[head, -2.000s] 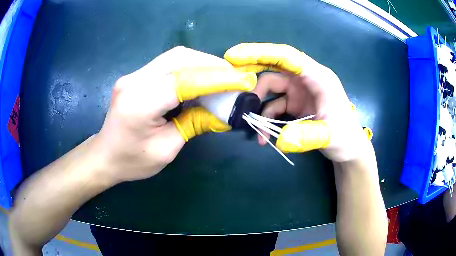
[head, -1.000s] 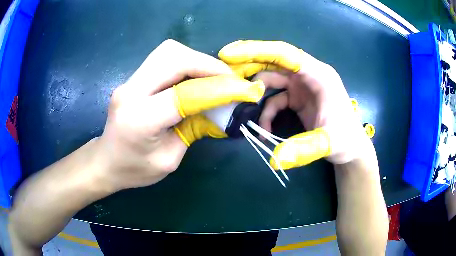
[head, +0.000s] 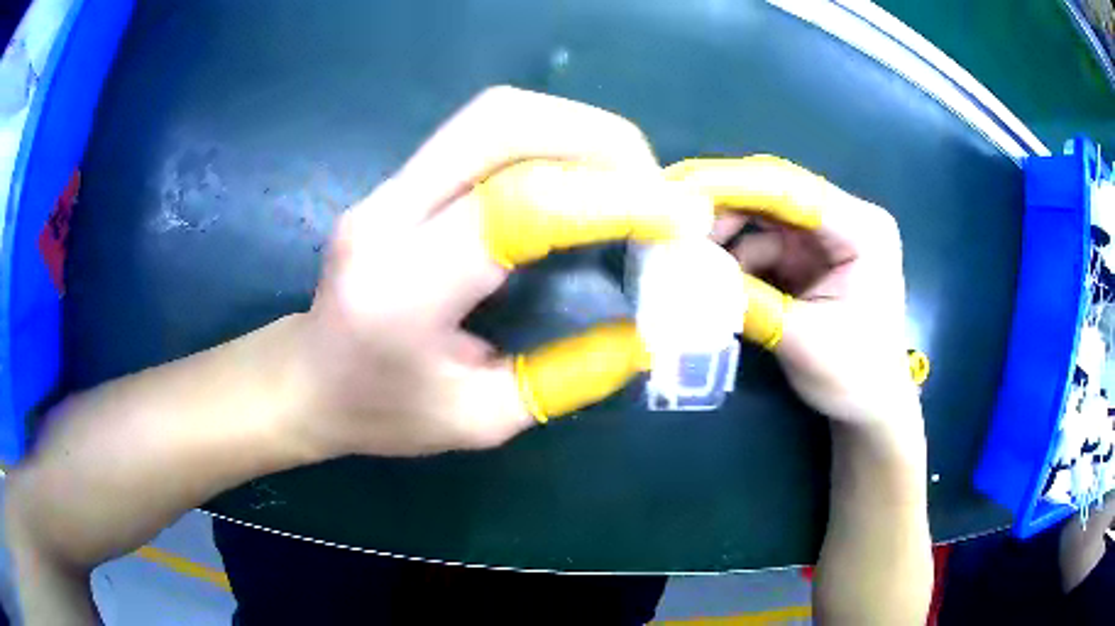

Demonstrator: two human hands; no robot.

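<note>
A white block (head: 688, 294), overexposed and blurred, is held between my two hands above the dark bench mat (head: 489, 501). A clear plastic part, likely the housing's end (head: 692, 374), sticks out below it. My left hand (head: 422, 269), with yellow finger cots on thumb and finger, grips the block from the left. My right hand (head: 844, 287), also with yellow cots, holds it from the right. No lead wires or black end can be made out on the held unit.
A blue bin (head: 49, 355) stands at the left edge. Another blue bin (head: 1043, 330), heaped with black-and-white wired cores (head: 1094, 416), stands at the right. Yellow spare cots (head: 917, 366) lie near my right wrist. A white rail (head: 929, 80) and green conveyor (head: 966, 43) are at the upper right.
The held unit has been turned: its black end and white wires no longer show, and a clear part now points down. My left hand has moved right; my right fingers have closed on the unit.
</note>
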